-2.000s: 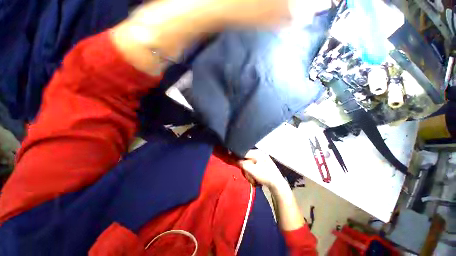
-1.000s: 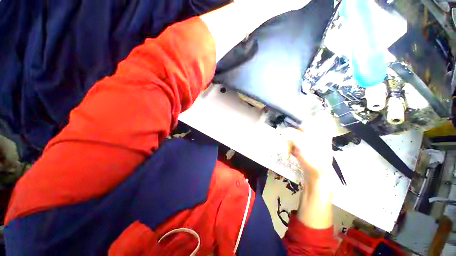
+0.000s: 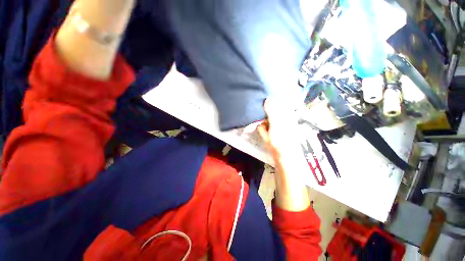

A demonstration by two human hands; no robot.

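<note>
A dark garment panel (image 3: 232,76), blue-grey under the lamp, stretches from the top edge down over the white table toward the machine. My right hand (image 3: 278,114) is at its lower right corner, with fingers closed on its edge; glare washes out part of the hand. My left forearm and wrist reach up at the upper left, but the hand is cut off by the top edge. The overlock machine (image 3: 331,66) is right of the panel, partly lost in glare. Red-handled thread snips (image 3: 314,165) and dark tweezers (image 3: 329,155) lie on the table right of my right hand.
A black strip (image 3: 380,140) runs from the machine across the white table (image 3: 364,191). Two pale cylinders (image 3: 392,100) are on the machine front, below a light-blue part (image 3: 367,53). Navy fabric (image 3: 20,61) fills the upper left. A red object (image 3: 352,239) is below the table.
My left arm has swung back left, out from over the table. The panel's lower end now hangs nearer me, and my right hand has moved left from the snips, which are uncovered again.
</note>
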